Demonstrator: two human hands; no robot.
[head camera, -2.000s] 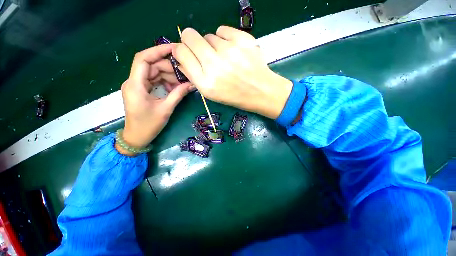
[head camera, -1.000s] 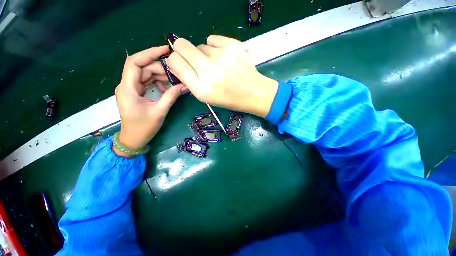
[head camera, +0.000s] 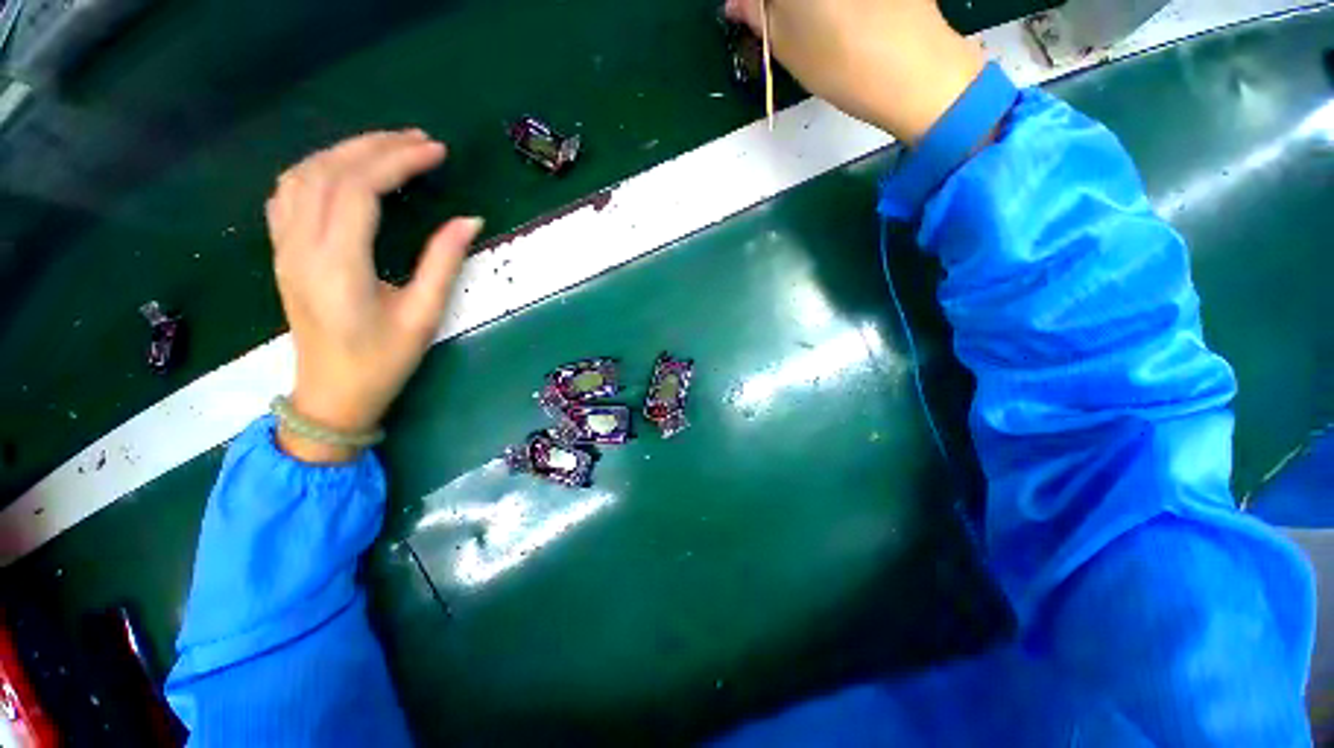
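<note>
My left hand (head camera: 351, 278) is over the belt edge, thumb and fingers apart, empty. My right hand (head camera: 863, 59) is at the top edge, its fingers partly cut off. It holds a thin bamboo stick (head camera: 768, 73) pointing down. A dark unit (head camera: 743, 53) shows beside its fingertips; I cannot tell if it is gripped. Another unit (head camera: 544, 145) lies on the belt between my hands. On the near table, several units lie in a cluster, one with a pale centre (head camera: 560, 460) and one set apart at the right (head camera: 669, 393).
The dark green belt (head camera: 249, 88) runs beyond the white edge rail (head camera: 658, 219). One more unit (head camera: 163, 338) lies on the belt at left. A grey metal post (head camera: 1090, 27) stands at upper right. A red bin (head camera: 27, 687) and a black object are at lower left.
My hands have parted. My right hand has moved right and up with the stick. My left hand has opened and moved left. A unit now lies on the belt where they were.
</note>
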